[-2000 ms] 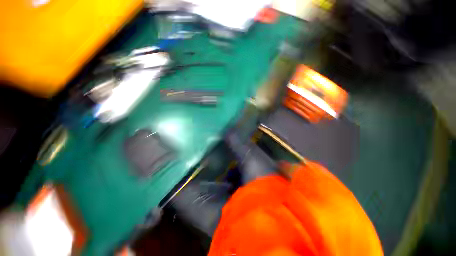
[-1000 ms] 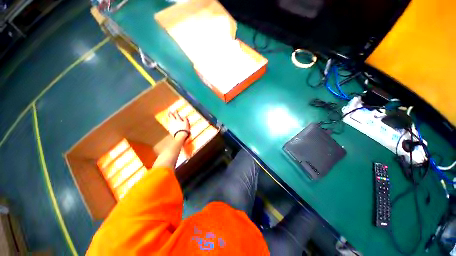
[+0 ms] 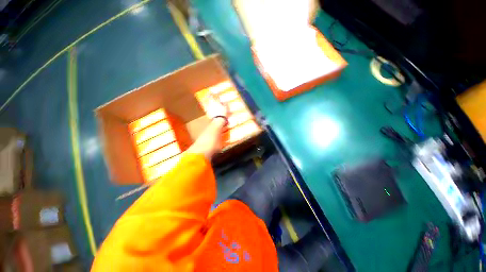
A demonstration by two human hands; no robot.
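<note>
My left hand [image 3: 216, 114], blurred, with a dark band at the wrist, reaches into the brown carton [image 3: 113, 159] over the right row of orange boxes [image 3: 242, 125]. Its fingers are at the upper part of that row; whether they grip a box cannot be told. A second row of orange boxes [image 3: 157, 146] stands at the carton's left side. My right hand is not in view. The black set-top box [image 3: 370, 191] lies flat on the green bench, with a small green light showing.
An open retail box [image 3: 312, 82] with a bright white inside lies on the bench [image 3: 298, 125]. A tape roll [image 3: 387, 71], power strip [image 3: 445, 186], cables and blurred remote [image 3: 424, 247] are at the right. Brown cartons [image 3: 45, 215] stand on the floor at left.
The view has shifted, so the carton and bench items sit further right. My left hand stays over the same row of boxes. The remote is now partly cut off at the bottom.
</note>
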